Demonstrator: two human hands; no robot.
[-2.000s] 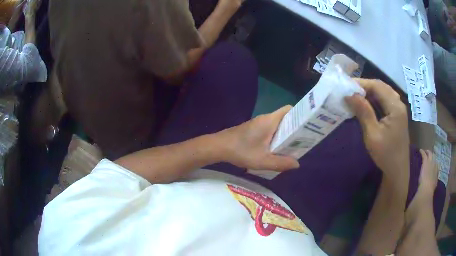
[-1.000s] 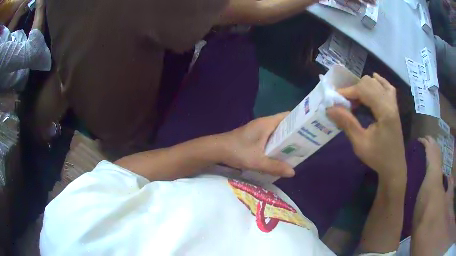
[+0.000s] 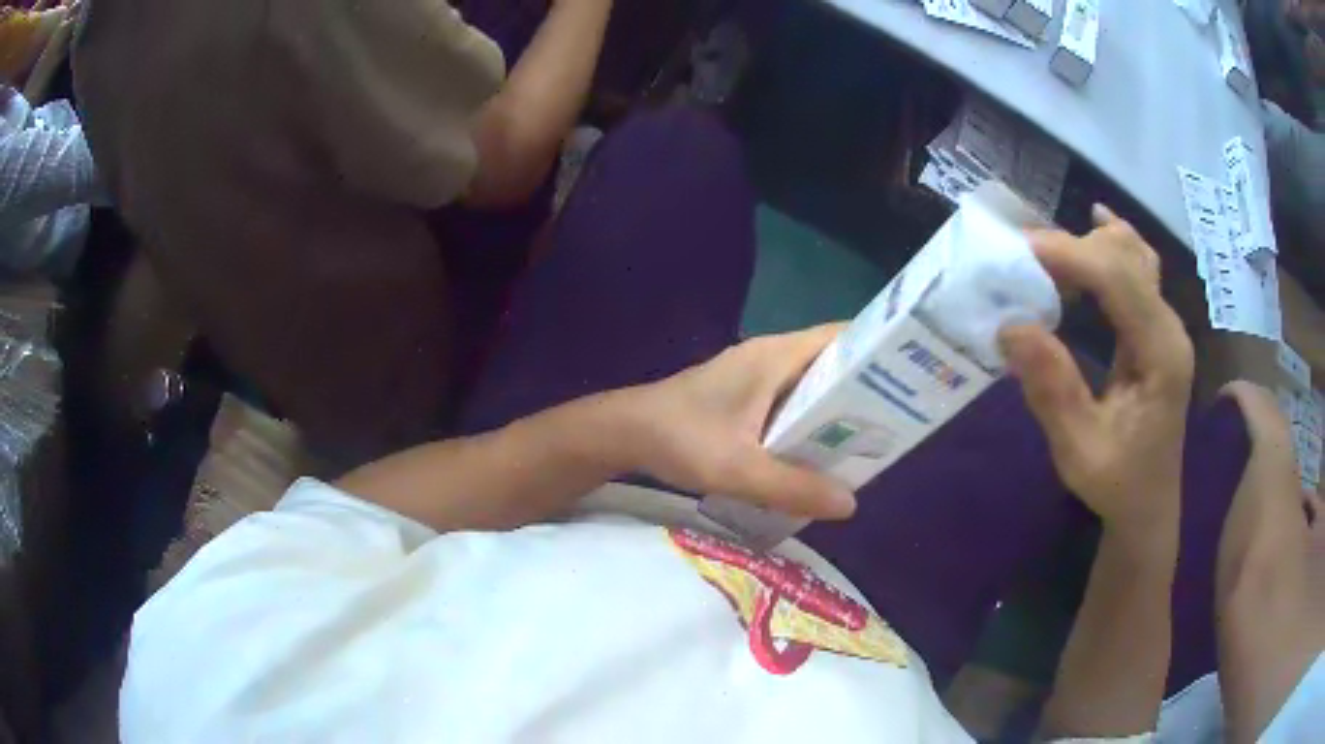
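Observation:
A slim white retail box (image 3: 886, 393) with blue and red lettering is held tilted above the lap, its open end up and to the right. My left hand (image 3: 741, 436) grips its lower part, thumb on the printed face. A cloudy white wrinkled sleeve (image 3: 997, 276) bulges from the open end. My right hand (image 3: 1112, 349) is at that end, thumb and fingers on the sleeve. What is inside the sleeve cannot be seen.
The pale table (image 3: 1104, 146) curves across the upper right, with white cartons (image 3: 1077, 39) and printed sheets (image 3: 1229, 262). More sheets (image 3: 988, 153) lie in a pile below its edge. A person in brown (image 3: 276, 218) sits close at left. Another person's arm (image 3: 1261, 552) is at lower right.
The sleeve now bulges farther over the box's open end than one second ago. My right hand has shifted slightly right. The neighbour's arm has drawn back from the table.

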